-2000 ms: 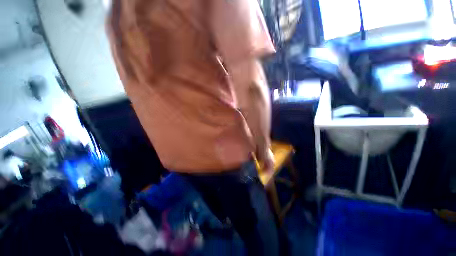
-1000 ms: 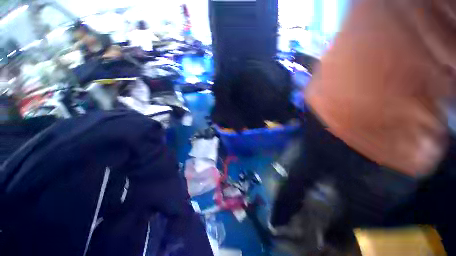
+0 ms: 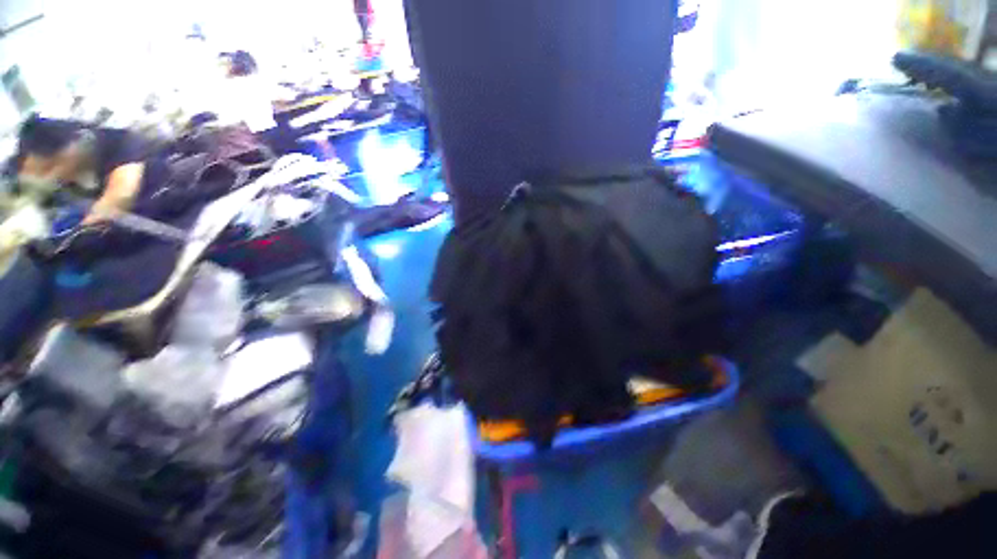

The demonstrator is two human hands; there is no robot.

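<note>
Neither of my hands is in the picture. Nearest in front of me is a blue plastic crate standing on the blue floor. A large heap of black cloth fills it and rises well above its rim, against a dark pillar. Orange-yellow material shows between the cloth and the rim. The view is blurred, so the separate cloth pieces cannot be told apart.
Mixed white and dark cloth lies heaped at left. A person bends over work at upper left. The dark pillar stands behind the crate. A tan printed bag and a grey table are at right. White scraps lie in front.
The view has swung left and moved closer to the crate with black cloth. The person in the orange-brown top and the large dark cloth at lower left are out of view.
</note>
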